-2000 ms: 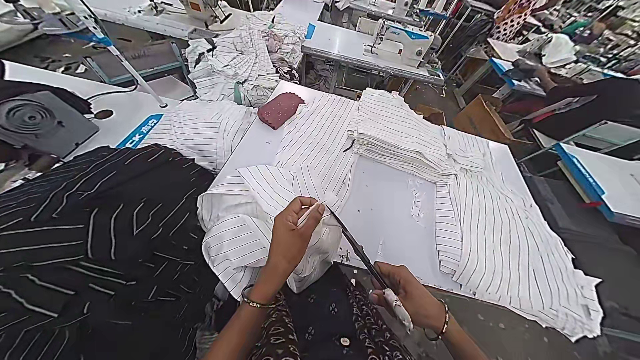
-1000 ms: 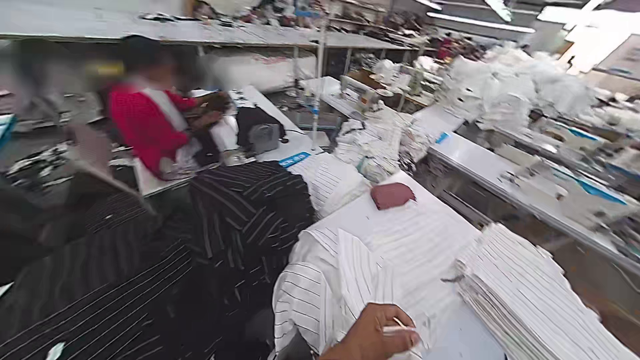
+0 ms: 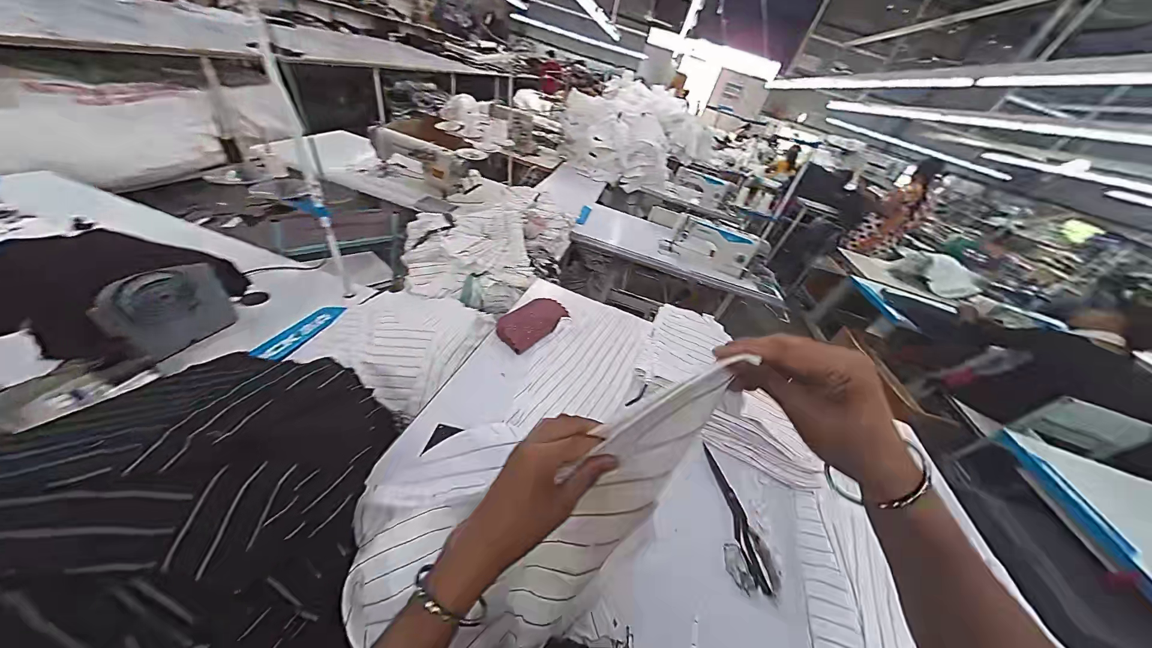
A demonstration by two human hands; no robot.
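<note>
My left hand (image 3: 549, 477) and my right hand (image 3: 810, 396) each pinch an edge of a white pin-striped fabric piece (image 3: 621, 477), stretched between them above the white table (image 3: 675, 567). More of this cloth hangs below my left hand. Scissors (image 3: 742, 531) with dark blades lie on the tabletop, below and left of my right hand. Behind the held cloth is a stack of striped fabric pieces (image 3: 684, 342), partly hidden by my right hand. A dark red cloth bundle (image 3: 531, 324) rests on striped cloth farther back.
Black striped fabric (image 3: 216, 486) is heaped at the left, before a grey machine part (image 3: 166, 310). A pile of striped pieces (image 3: 477, 243) lies beyond the table. Sewing machines (image 3: 720, 243) stand farther back, near a large white fabric heap (image 3: 630, 130). A person (image 3: 900, 211) is at the back right.
The scissors, in my right hand two seconds ago, now lie on the table. My right hand now holds the striped cloth along with my left. The view has swung up.
</note>
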